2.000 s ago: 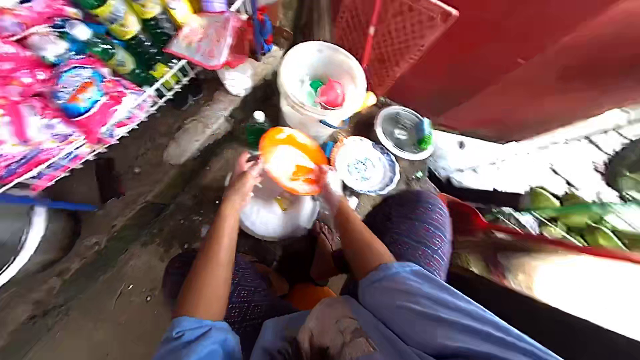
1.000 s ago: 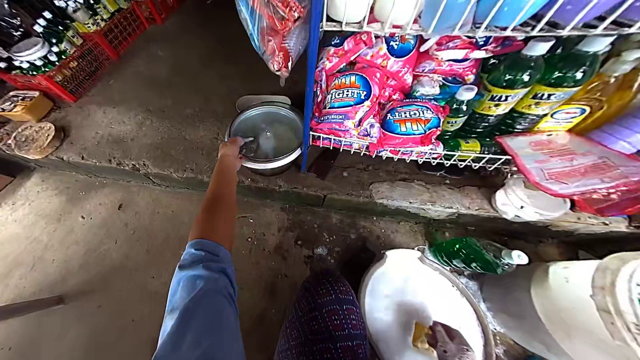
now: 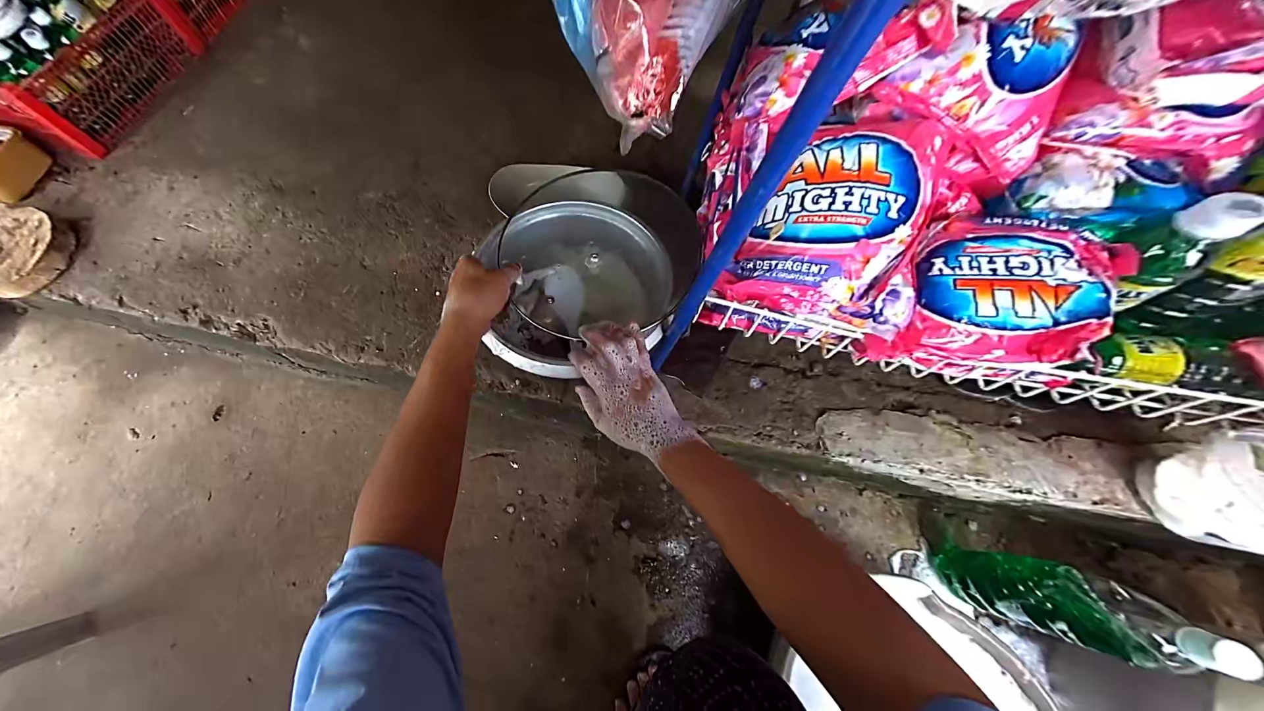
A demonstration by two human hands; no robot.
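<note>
A metal pot (image 3: 592, 229) with a wire handle and cloudy water in it rests on the raised concrete ledge, over a white-rimmed container (image 3: 533, 360). My left hand (image 3: 481, 292) grips the left side of the pot's rim. My right hand (image 3: 622, 380), covered in suds, has its fingers bent over the near side of the rim. A pale shape shows inside the pot near my left fingers; whether it is an object or a reflection I cannot tell. A flat round piece, perhaps a lid (image 3: 538, 183), shows behind the pot.
A white wire rack (image 3: 948, 370) with a blue post stands right of the pot, holding pink detergent packs (image 3: 839, 212). Plastic bags (image 3: 647, 69) hang behind. At lower right are a white basin (image 3: 948, 632) and a green bottle (image 3: 1047, 597). A red crate (image 3: 109, 79) stands upper left.
The view has swung left from the basin, where both hands held an orange plate. One second ago only my left hand was at the pot; my right hand is now there too.
</note>
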